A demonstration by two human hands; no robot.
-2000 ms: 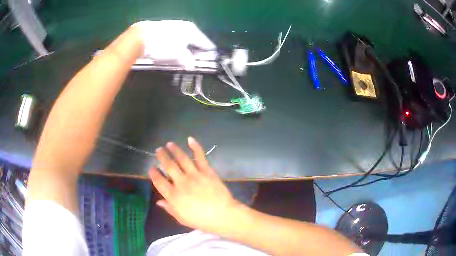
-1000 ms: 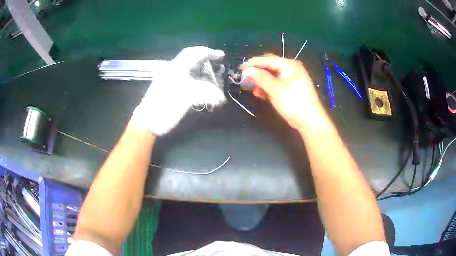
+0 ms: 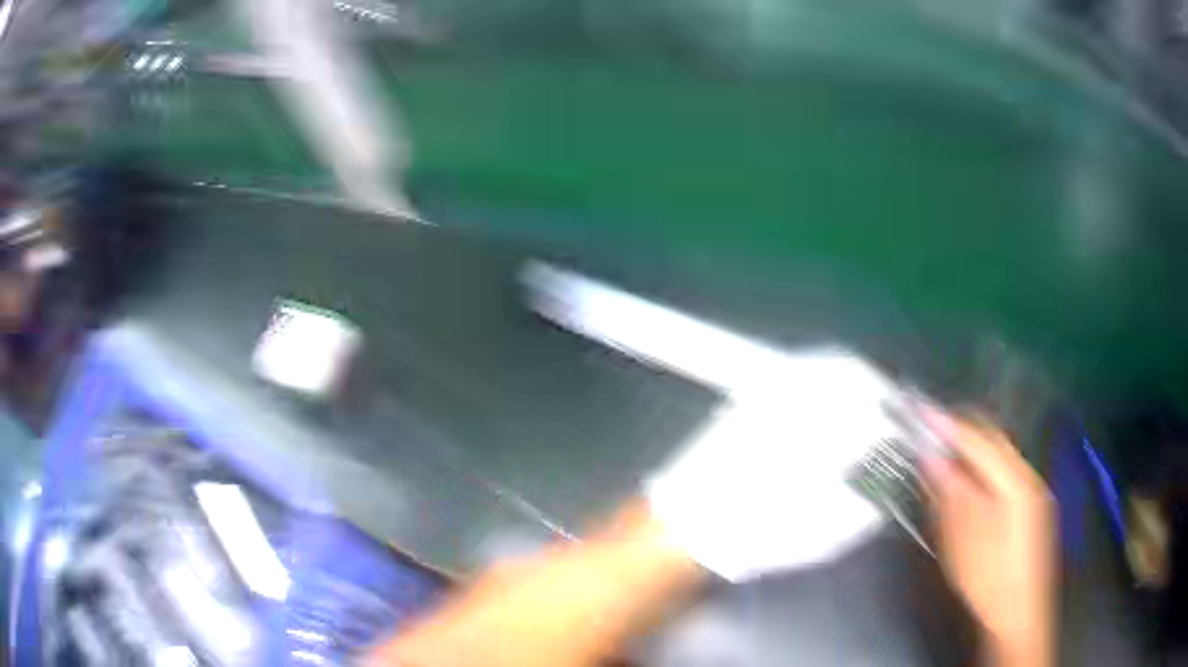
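The picture is strongly blurred. My left hand (image 3: 795, 469), in a white glove, is closed around the right part of the long silver motor unit (image 3: 651, 330). The unit's bar sticks out from the glove towards the upper left, over the dark bench mat. My bare right hand (image 3: 993, 521) is close against the glove's right side, at the unit's end. Blur and the fingers hide whether it grips anything. Thin pale wires (image 3: 899, 485) show between the two hands. The circuit board cannot be made out.
The solder spool (image 3: 306, 349) stands at the bench's left. A blue-purple crate (image 3: 332, 560) full of silver units is at lower left. The green conveyor surface (image 3: 782, 170) runs behind the bench. Blue-handled cutters (image 3: 1103, 476) and a yellow sponge (image 3: 1148, 541) are at the right edge.
The view has swung left, so the crate and spool show larger and the hands sit further right. The glove holds the unit, whose bar now slants in the picture. The soldering station has left view.
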